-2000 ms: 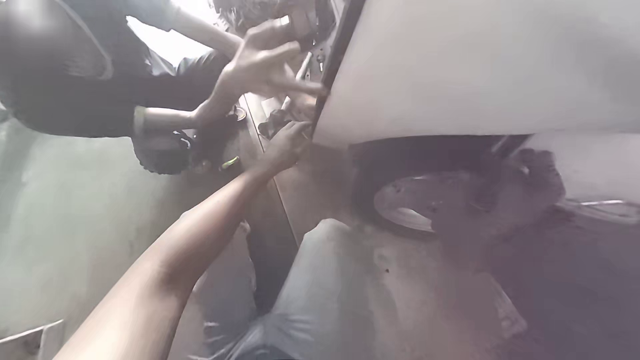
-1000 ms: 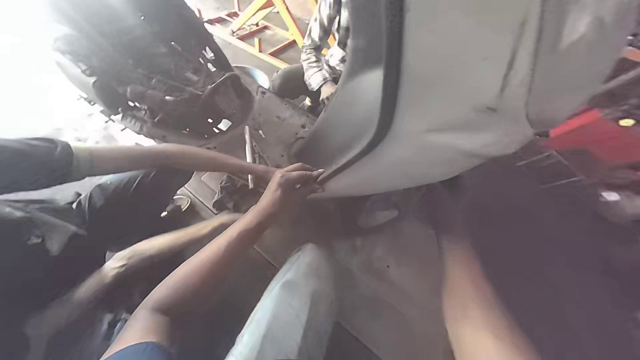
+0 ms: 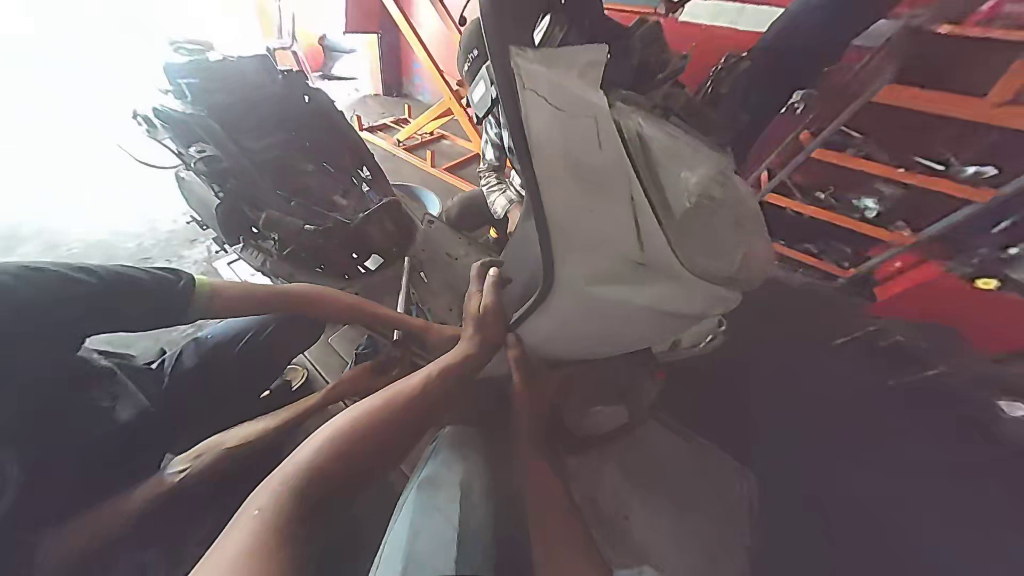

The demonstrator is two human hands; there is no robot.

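Note:
A large pale body panel of a scooter, edged with a black trim strip, stands ahead of me. My left hand lies against its lower left edge, fingers extended upward; whether it grips the edge does not show. Just below, my right hand reaches up with its fingers at the panel's bottom corner, partly in shadow. A co-worker's hand is close beside my left wrist. The scooter's floorboard extends behind the hands.
A co-worker in dark clothes is at the left. Behind is a partly stripped dark vehicle body. Another person in a checked shirt is beyond the panel. Orange metal frames stand at the back, an orange-barred rack at the right.
My right arm, not seen two seconds ago, has come in from below, and its hand is now at the panel's lower corner. My left hand's fingers now point upward. The view has swung considerably.

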